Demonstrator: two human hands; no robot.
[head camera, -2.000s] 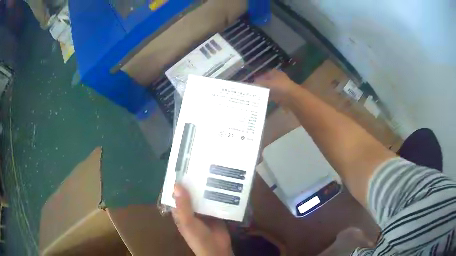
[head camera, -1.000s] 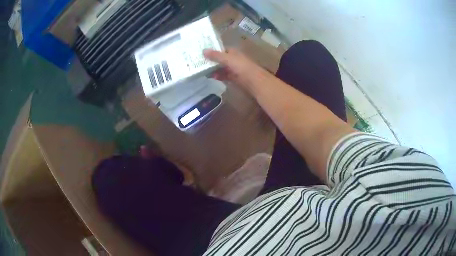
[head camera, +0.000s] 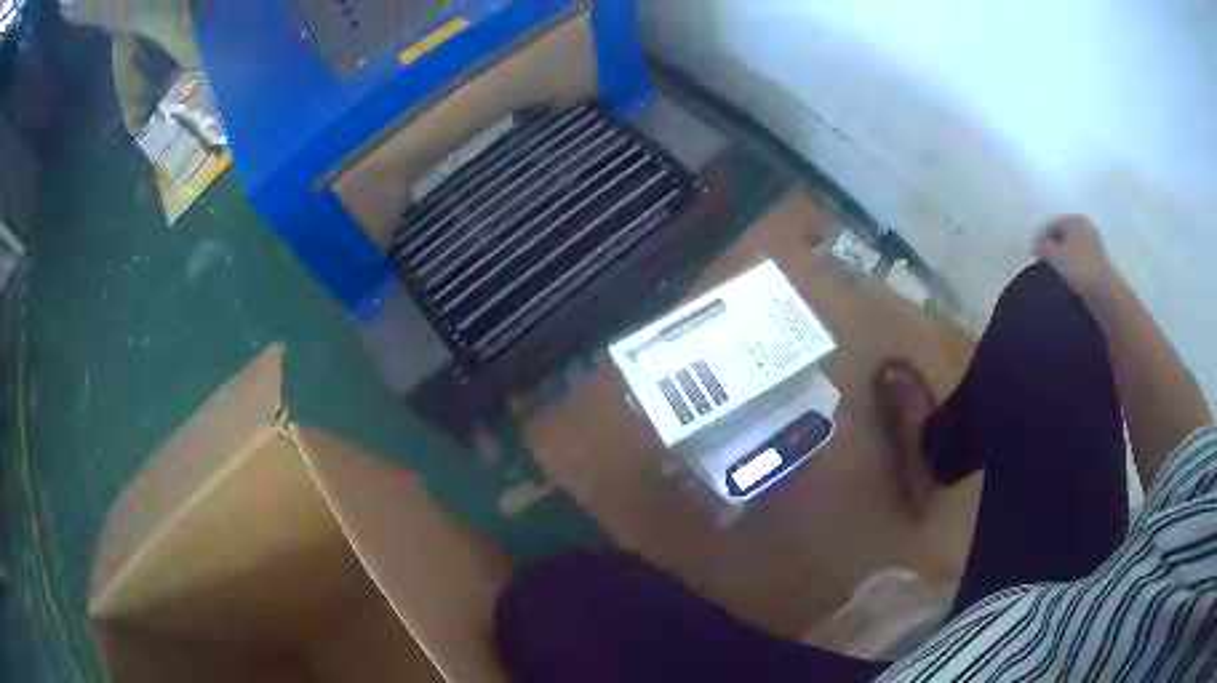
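Observation:
A white product box (head camera: 727, 350) lies on the small white digital scale (head camera: 781, 460), back side up with three black barcode blocks. It covers most of the platform; the display glows white. My right hand (head camera: 1072, 251) is away from the box, at my raised right knee by the wall. It is small and its fingers look bent; whether they are closed cannot be told. My left hand is not in view. The white edge of another box (head camera: 461, 156) shows at the tunnel opening, mostly hidden.
The roller conveyor (head camera: 547, 220) lies before the tan tunnel curtain (head camera: 467, 100) of the blue machine (head camera: 287, 127). Flat cardboard (head camera: 601, 447) is under the scale, with paper labels (head camera: 854, 250) near the wall. An open shipping carton (head camera: 227, 534) stands at lower left. My knees flank the scale.
My right hand has let go of the product box and moved right to my knee. The box stays on the scale. Compared with the oldest frame, the box on the rollers has moved mostly under the curtain.

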